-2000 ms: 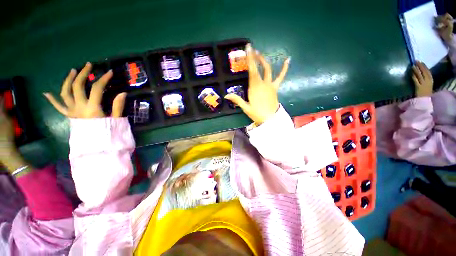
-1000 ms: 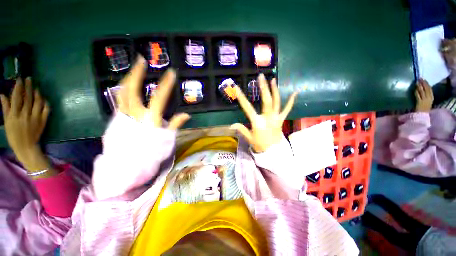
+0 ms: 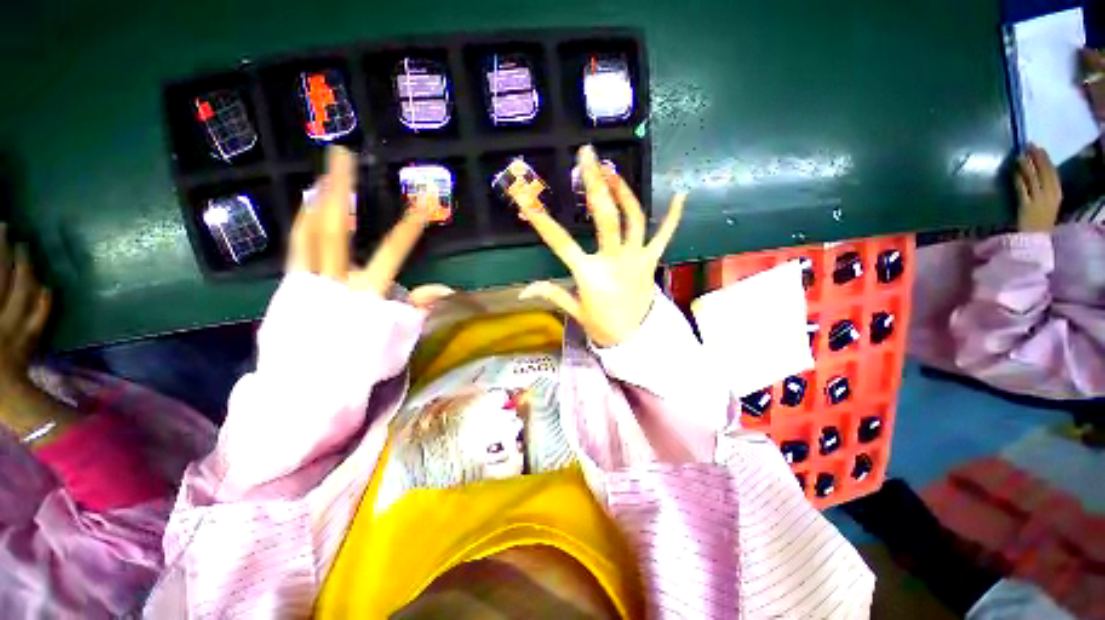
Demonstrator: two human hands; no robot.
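Note:
A black pocket tray (image 3: 376, 148) lies on the green bench and holds lit smartwatch bodies in two rows. The upper row shows a grid screen with one red cell (image 3: 225, 125), one with several orange-red cells (image 3: 326, 104), two pale list screens (image 3: 423, 95) and a mostly white screen (image 3: 608, 91). My left hand (image 3: 345, 236), blurred, is spread over the lower row and partly covers one unit. My right hand (image 3: 606, 260) is spread at the lower right, with a fingertip at a tilted white and orange screen (image 3: 521, 185) and other fingers over the last unit. Neither hand holds anything.
A red tray (image 3: 891, 351) with small dark units stands at the lower right, with a white paper sheet (image 3: 754, 333) on it. A neighbour's hands and clipboard (image 3: 1052, 85) are at the right edge. Another neighbour's hand (image 3: 18, 303) is at the left edge.
The tray first shifted right in the view, then back left and up. My left hand has moved right from the tray's left end. The upper right screen went from orange and white to mostly white.

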